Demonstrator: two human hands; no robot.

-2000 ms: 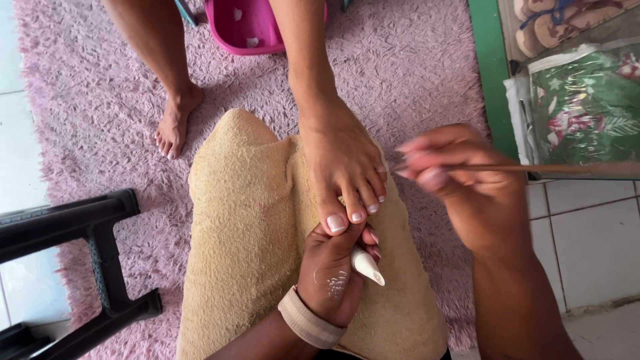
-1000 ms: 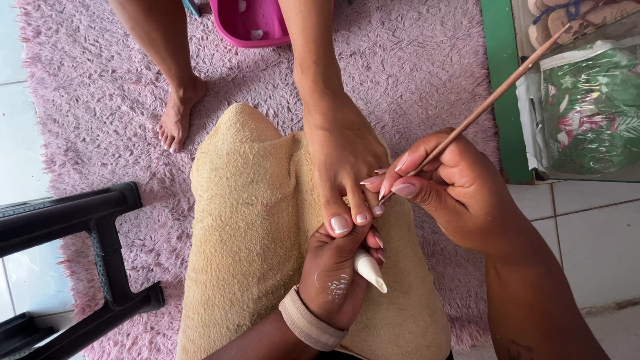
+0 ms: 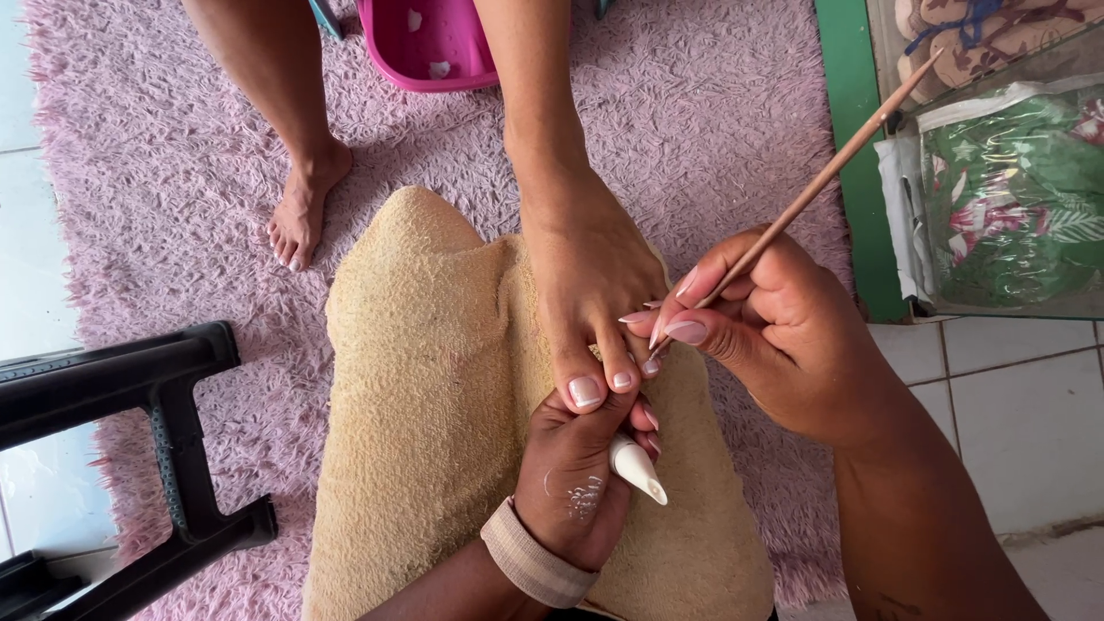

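Another person's foot [image 3: 591, 250], its toenails white-tipped, rests on a yellow towel [image 3: 414, 388] spread over my lap. My left hand [image 3: 582, 474] is under the toes, its thumb by the big toe, and holds a white tapered nozzle or cap [image 3: 636, 470]; what it belongs to is hidden in the palm. White marks show on the back of this hand. Between thumb and fingers, my right hand [image 3: 759, 328] pinches a thin wooden stick [image 3: 819, 181]. Its lower tip is at the nail of a smaller toe, and its upper end points up and right.
A pink shaggy rug [image 3: 690, 112] covers the floor, with the person's other foot [image 3: 297, 211] on it. A magenta basin [image 3: 431, 52] is at the top, a black plastic stool or chair frame [image 3: 172, 431] at left. Green-edged glass furniture [image 3: 862, 172] holding a clear package [image 3: 1018, 198] stands at right.
My right hand has come in from the right of the foot to the smaller toes, and the stick has swung from nearly level to a steep slant. My left hand keeps its hold.
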